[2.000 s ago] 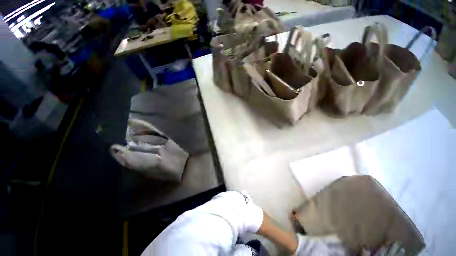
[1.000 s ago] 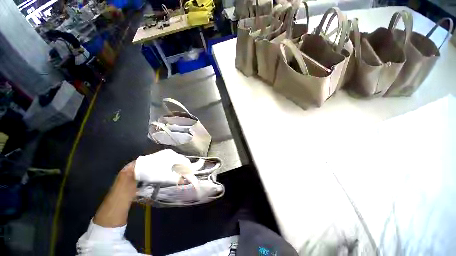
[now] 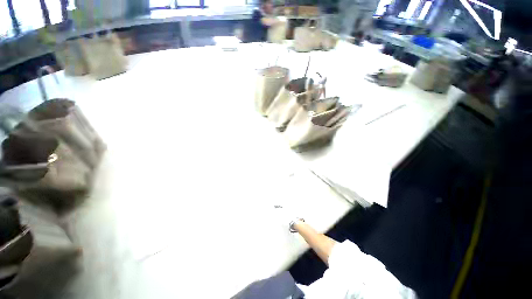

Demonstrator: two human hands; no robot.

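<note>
White paper (image 3: pixel 192 193) lies on the cream table in front of me, overexposed, so its edges hardly show. My right hand (image 3: pixel 284 216) reaches over its right part from the lower right. The white glove is lost against the paper, so its fingers and any hold cannot be told; only the glove cuff and bare forearm stand out. My left hand is not in view. Taupe tote bags (image 3: pixel 55 169) stand open at the left, blurred. More open tote bags (image 3: pixel 312 128) stand in a row right of centre, handles up.
A paper stack (image 3: pixel 364 178) lies at the right table edge. More bags (image 3: pixel 431 76) stand at the far right, others (image 3: pixel 105 55) at the far left. A person (image 3: pixel 265 26) is behind the table at the back. Dark floor with a yellow line (image 3: pixel 472 245) lies to the right.
The view has swung right, from the low bench to the table. My left hand, which held a tote bag over the bench, is out of the picture. My right arm has come into view.
</note>
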